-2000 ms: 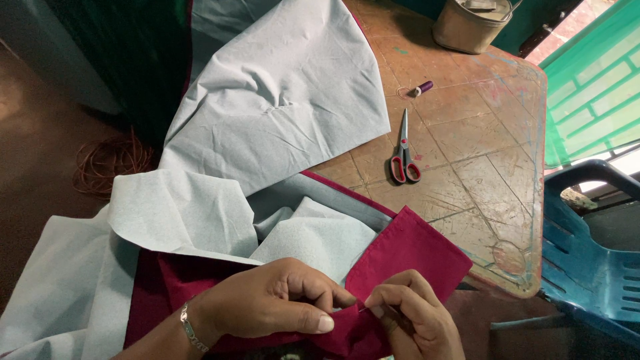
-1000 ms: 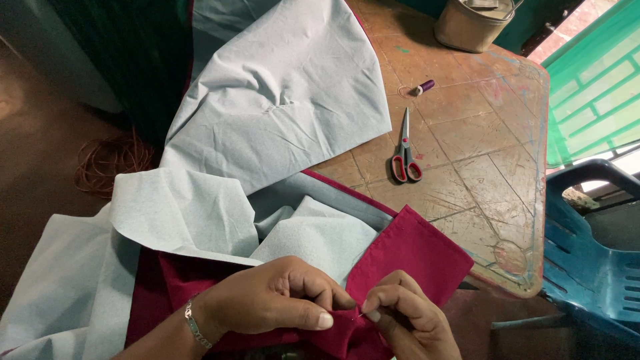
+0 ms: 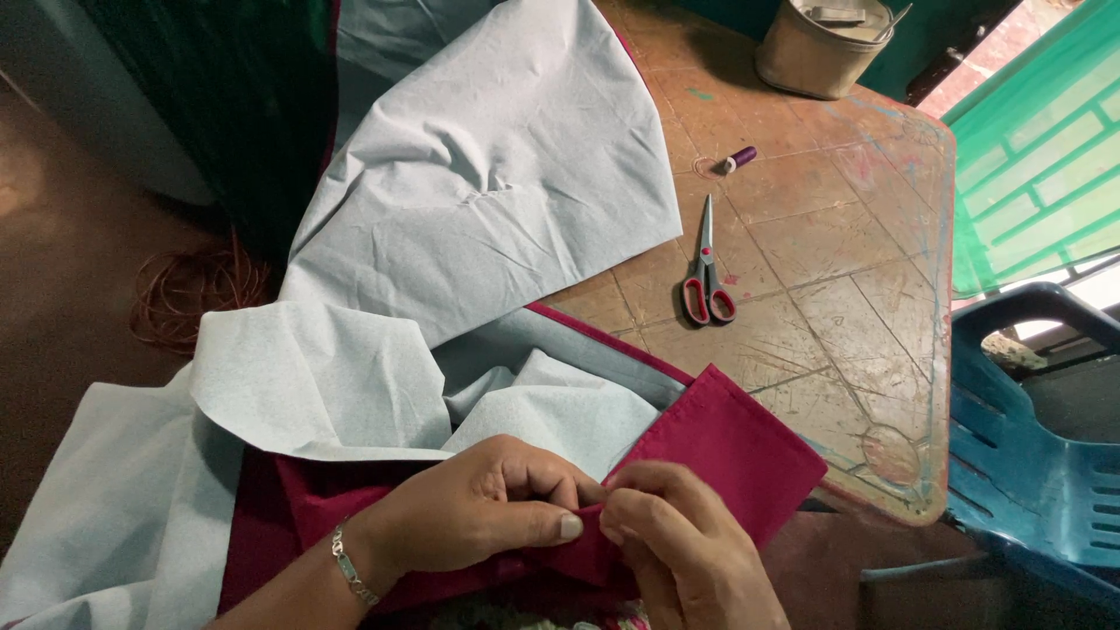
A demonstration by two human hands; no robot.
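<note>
Near the bottom centre my left hand, with a bracelet at its wrist, pinches a fold of dark red fabric between thumb and fingers. Fingertips of my right hand meet the same fold just to the right; whether they hold a needle cannot be seen. The red cloth is joined to light grey-blue fabric that spreads over the table and hangs off to the left. Scissors with red and black handles lie on the table beyond my hands, and a spool of purple thread rests behind them.
The worn brown table has a rounded corner at the right. A metal tin with items on top stands at its back. A blue plastic chair is at the right, and a coil of reddish cord lies at the left.
My right hand has shifted slightly, and its fingers are now more curled against the red fold. My left hand keeps its pinch on the cloth.
</note>
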